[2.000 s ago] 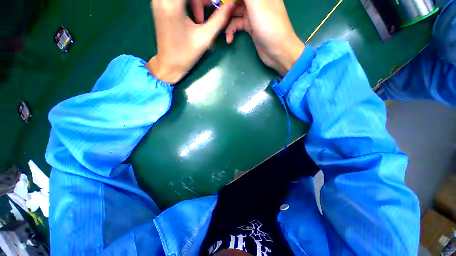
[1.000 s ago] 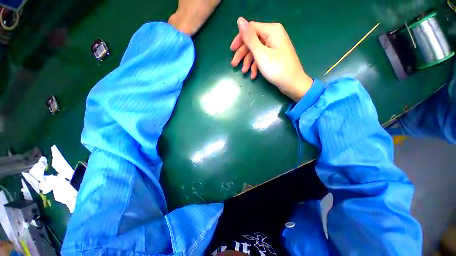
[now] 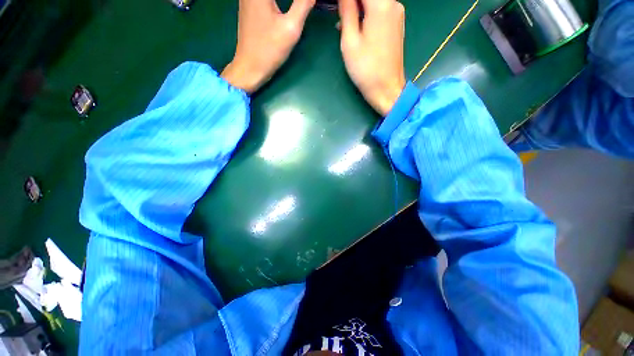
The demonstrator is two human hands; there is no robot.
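My left hand (image 3: 267, 38) and my right hand (image 3: 372, 49) are at the top edge, fingertips partly cut off. Between them a small dark electronic unit (image 3: 327, 4) shows, mostly cut off by the frame edge; the fingertips of both hands are at it. Two similar dark rounded units lie on the left of the green mat, one upper (image 3: 83, 101) and one lower (image 3: 32, 188). A third small unit (image 3: 181, 3) is cut off by the top edge, left of my left hand.
A yellow stick (image 3: 446, 42) lies right of my right hand. A solder reel (image 3: 542, 26) stands at upper right. White scraps (image 3: 62, 285) and a grey tool (image 3: 22, 341) are at lower left. A neighbour's blue sleeve (image 3: 584, 111) is at right.
My left hand has come back beside my right hand, and a dark unit now shows between them. A third unit has come into view at the top left.
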